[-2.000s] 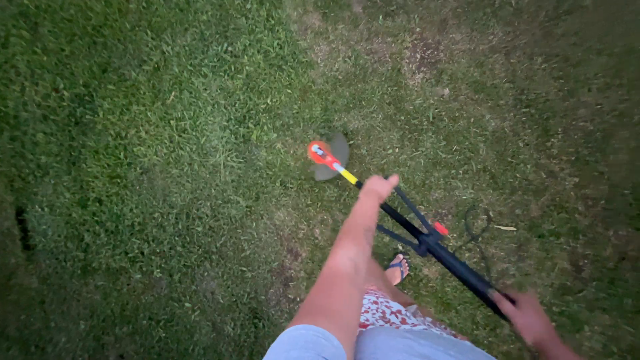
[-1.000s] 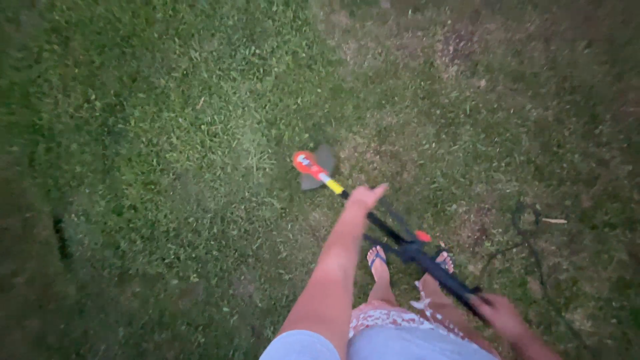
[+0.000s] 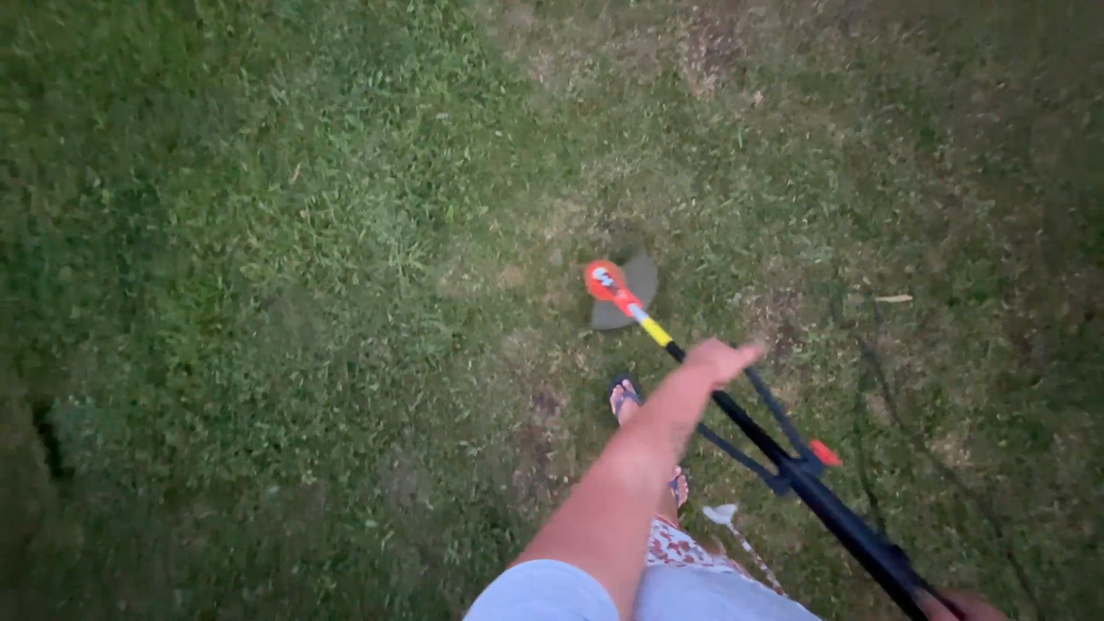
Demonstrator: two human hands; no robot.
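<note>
A string trimmer (image 3: 824, 504) with a black shaft runs diagonally from the bottom right towards the middle of the view. My left hand (image 3: 720, 360) grips its front loop handle, near the yellow band on the shaft. At the bottom right edge, my right hand (image 3: 957, 606) is on the rear end of the shaft, mostly cut off by the frame. The trimmer's orange head (image 3: 606, 281) is over the grass, with a grey guard (image 3: 630, 289) beside it. A red part (image 3: 825, 453) sits by the handle's clamp.
Grass (image 3: 345, 285) surrounds me, greener on the left, thinner and browner on the right. My feet in flip-flops (image 3: 624, 397) are just below the trimmer head. A dark cord (image 3: 931, 457) lies on the lawn at the right. A white cord end (image 3: 720, 514) hangs by my shorts.
My feet have shifted, with one now ahead of the other. Both hands have stayed on the trimmer. The view has moved over the lawn.
</note>
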